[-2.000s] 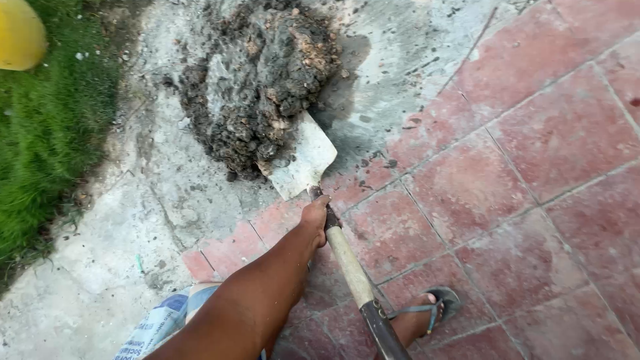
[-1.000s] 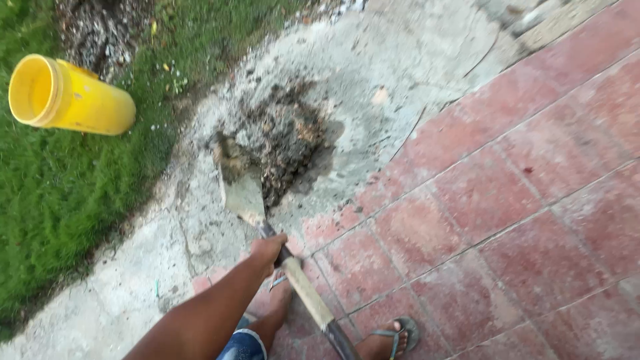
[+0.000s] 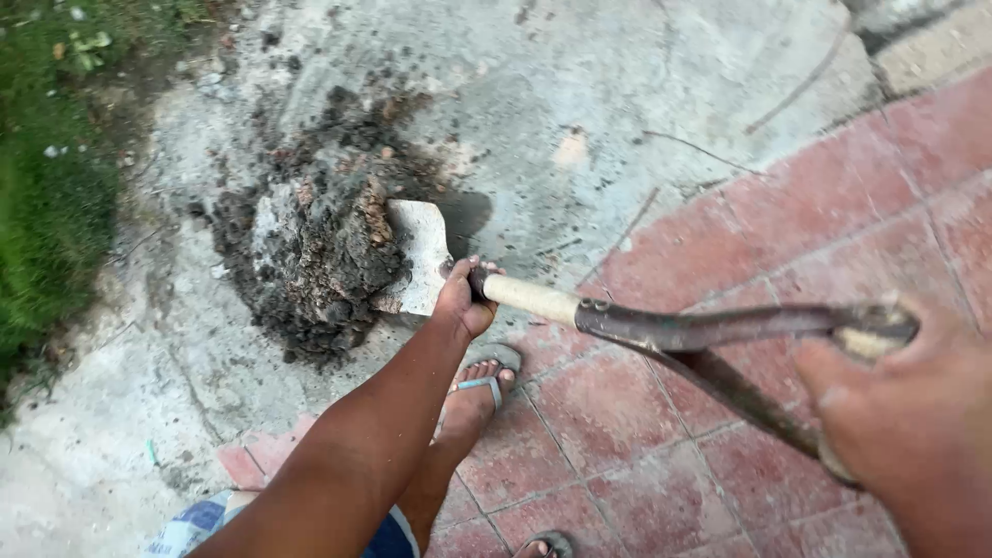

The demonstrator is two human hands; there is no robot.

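Observation:
A shovel runs from the middle of the view to the right edge, its flat metal blade (image 3: 422, 252) against the right side of a heap of wet grey-brown mortar mix (image 3: 333, 240). My left hand (image 3: 467, 298) grips the lower shaft (image 3: 531, 298), just behind the blade. At the far right, my right hand (image 3: 891, 387), blurred, is closed round the D-shaped handle (image 3: 721, 329). Part of the blade's left edge is hidden by the mix.
Worn concrete (image 3: 558, 70) lies under the heap, and red floor tiles (image 3: 612, 387) border it at the right. Grass (image 3: 54, 209) grows at the left. My sandalled foot (image 3: 477, 387) stands near the blade. Thin twigs (image 3: 701, 151) lie on the concrete.
The blade has moved from the heap's lower left side one second ago to its right side. My right hand and the D-shaped handle have come into view. The yellow bucket is out of view.

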